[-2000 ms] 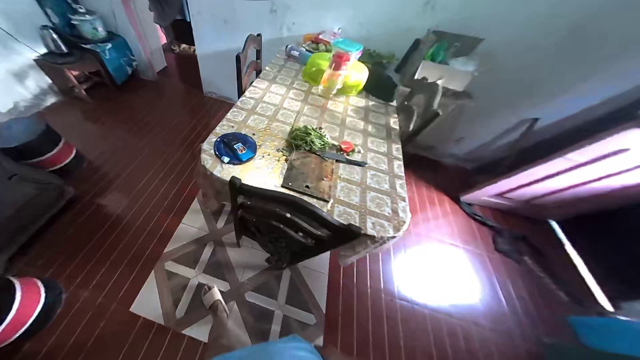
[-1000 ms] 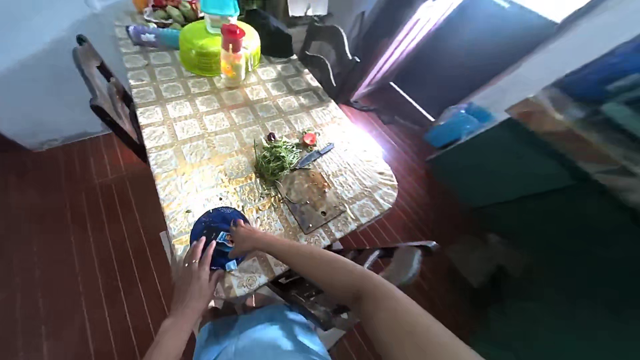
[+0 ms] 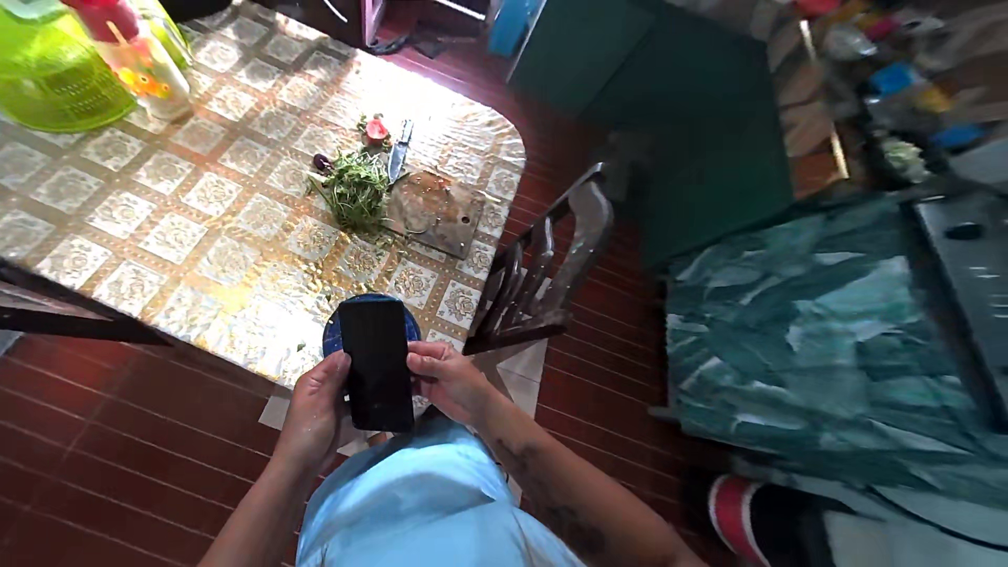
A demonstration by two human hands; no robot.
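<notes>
A black smartphone (image 3: 378, 364) is held upright between my two hands, its dark face toward me. My left hand (image 3: 316, 402) grips its left edge and my right hand (image 3: 447, 378) pinches its right edge. Behind the phone, partly hidden, a blue plate (image 3: 334, 337) lies at the table's edge. Farther off, a heap of green leaves (image 3: 356, 192) touches a worn wooden cutting board (image 3: 438, 211). A knife (image 3: 400, 153) and a cut tomato (image 3: 376, 130) lie beyond them, and a small dark purple item (image 3: 321, 162) is left of the leaves.
A patterned cloth covers the table (image 3: 213, 236). A lime green plastic basket (image 3: 67, 75) and a clear bottle with a red lid (image 3: 146, 71) stand at the far left. A dark wooden chair (image 3: 551, 264) is close on the right, with a green-covered surface (image 3: 795, 323) beyond it.
My hands were at the blue plate one second ago; now they hold the phone up in front of it. The view has turned toward the right side of the room.
</notes>
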